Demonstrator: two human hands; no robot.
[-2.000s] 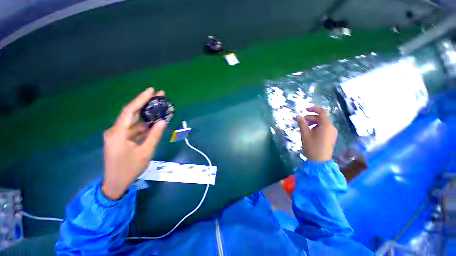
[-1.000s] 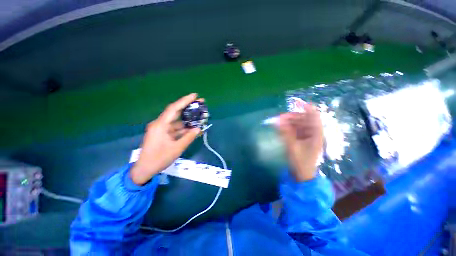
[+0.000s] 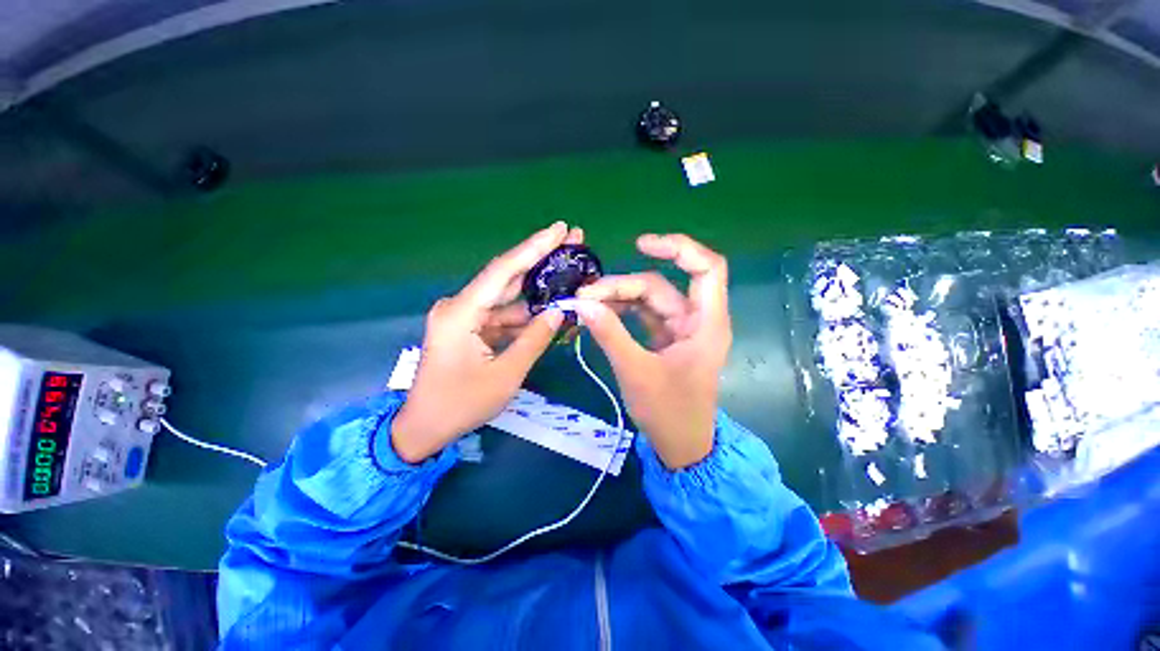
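My left hand (image 3: 477, 350) holds the round black device housing (image 3: 561, 277), its circuit board side showing, above the bench. My right hand (image 3: 662, 343) is at the housing's lower right edge, its thumb and a finger pinching a small white piece (image 3: 564, 305) against it. Whether that piece is tape or battery I cannot tell. The white release liner strip (image 3: 560, 432) with blue print lies below my hands, partly hidden by my left hand. The thin white cable (image 3: 620, 404) runs up to just under the housing; its plug end is hidden.
The power supply (image 3: 76, 420) with red and green digits stands at the left. A clear tray (image 3: 992, 445) with heaps of small white pieces is at the right, beside a white stack (image 3: 1107, 343). Black units (image 3: 659, 125) lie farther back, one near a white square (image 3: 698, 168).
My right hand has moved left from the tray with a small white piece and now meets the housing. My left hand has shifted right with the housing.
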